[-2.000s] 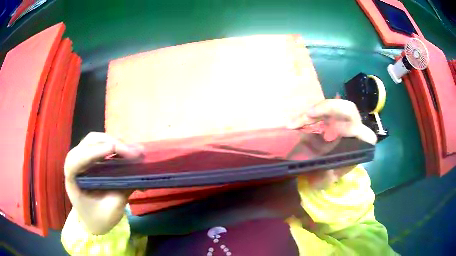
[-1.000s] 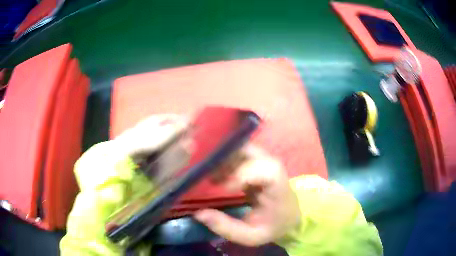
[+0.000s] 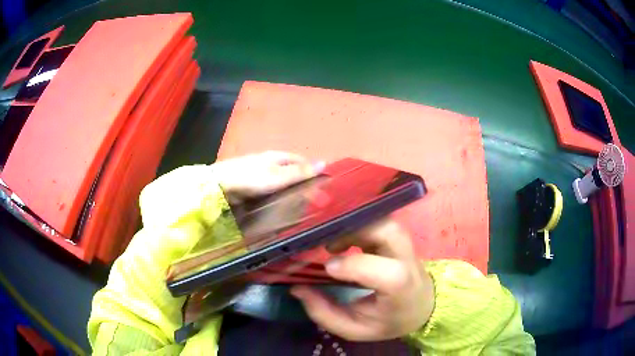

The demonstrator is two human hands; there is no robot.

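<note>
A dark glossy tablet [image 3: 306, 222] is held tilted above the foam, its long edge toward me, its left end lower. Its face mirrors red foam and a yellow sleeve. My right hand [image 3: 372, 278] grips it from below along the near edge, fingers partly hidden under it. My left hand [image 3: 268, 174] is at the far edge, its fingertips hidden or lost in the reflection; whether it grips cannot be told. An orange-red foam sheet [image 3: 362, 118] lies on the green bench behind and below the tablet.
Stacked foam sheets [image 3: 97, 90] stand at the left. A black tape dispenser [image 3: 532, 222] with a yellow roll lies right of the foam. A mini fan [image 3: 610, 165] stands by the right foam stack [image 3: 613, 257]. Another tablet [image 3: 585, 110] rests on foam at the upper right.
The tablet has turned from nearly level to slanted, its right end up and away. My right hand has moved from its right end to underneath. The view has shifted too.
</note>
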